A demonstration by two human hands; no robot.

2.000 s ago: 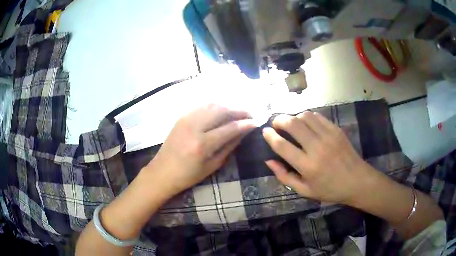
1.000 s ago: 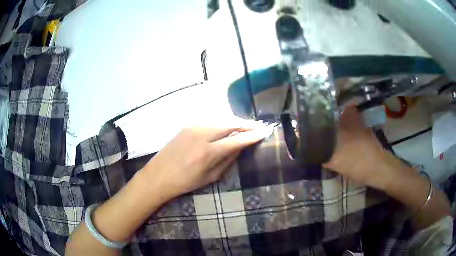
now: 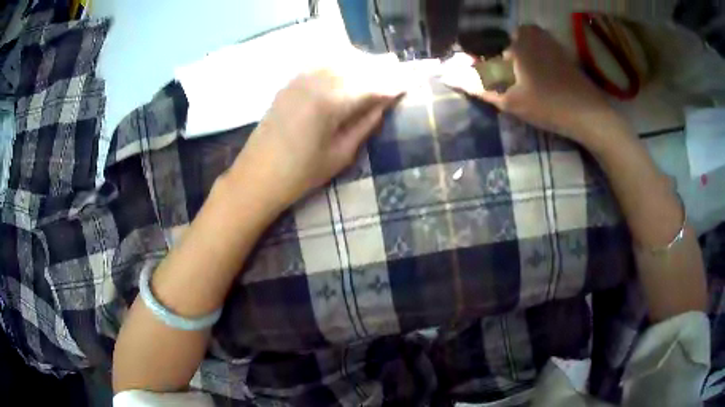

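The plaid garment panel [image 3: 453,207] in dark purple-brown, black and cream lies across the table's front edge and hangs towards the lap. A white piece [image 3: 238,79] lies along its upper left part. My left hand [image 3: 318,131] has its fingers closed on the panel's upper edge, left of the needle area. My right hand [image 3: 548,83] is at the right of the needle area, fingertips at the cloth edge beside the presser foot parts. Strong lamp glare hides the needle and the fingertips, so the right hand's hold is unclear.
The sewing machine head [image 3: 445,24] is at the top centre, cut off by the frame. A red looped handle [image 3: 584,56] lies at the upper right beside a tan-yellow loop. A white sheet [image 3: 706,143] is at the right edge. More plaid cloth [image 3: 52,119] hangs at the left.
The view has shifted, so the machine head now sits higher. The right hand, partly behind the machine parts a second ago, now shows more fully. The left hand stays on the cloth.
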